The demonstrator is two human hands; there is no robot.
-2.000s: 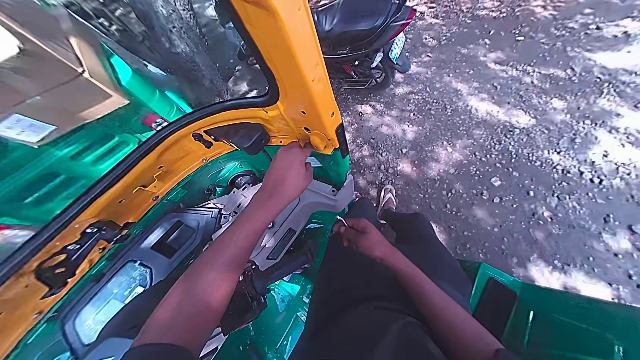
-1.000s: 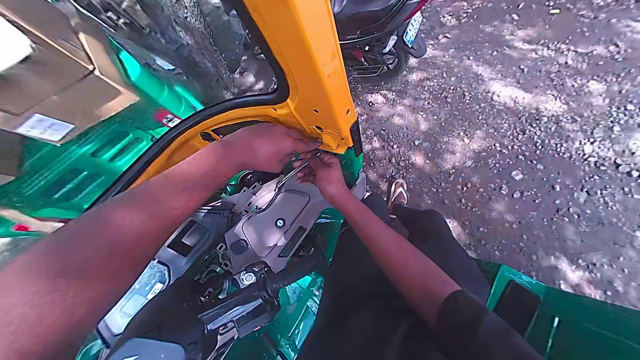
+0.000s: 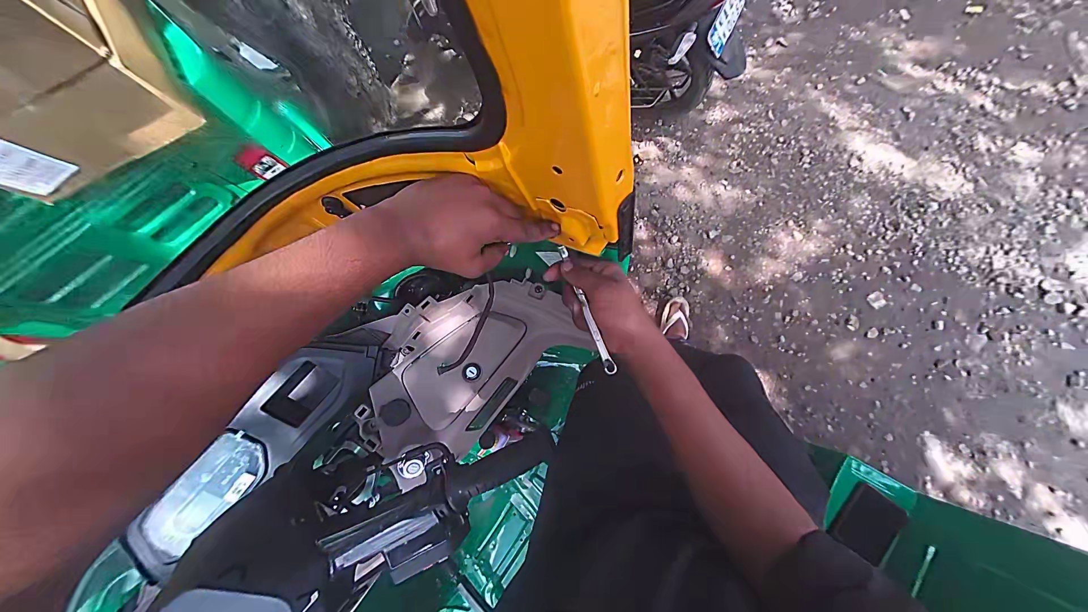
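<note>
My right hand (image 3: 608, 297) grips a metal wrench (image 3: 592, 330); its upper end lies close to the foot of the yellow pillar (image 3: 568, 127), and its ring end points down over my thigh. My left hand (image 3: 467, 223) is at the pillar's lower inner edge, fingertips touching the yellow metal; whether it pinches something small is hidden. A thin dark cable (image 3: 478, 331) hangs below my left hand across the grey dashboard panel (image 3: 459, 370), which has a round lock in it.
Below the panel is a black handlebar (image 3: 501, 467) with an ignition lock. A windshield with a black rubber seal (image 3: 365, 144) curves at left, a cardboard box (image 3: 85, 85) beyond it. A parked motorcycle (image 3: 680, 59) stands on gravel (image 3: 858, 255). Green bodywork (image 3: 977, 544) is at lower right.
Two seconds ago my right hand was lower, near my lap; it has moved up beside the pillar. The wrench now points down, where one second ago it lay slanted across the panel's top.
</note>
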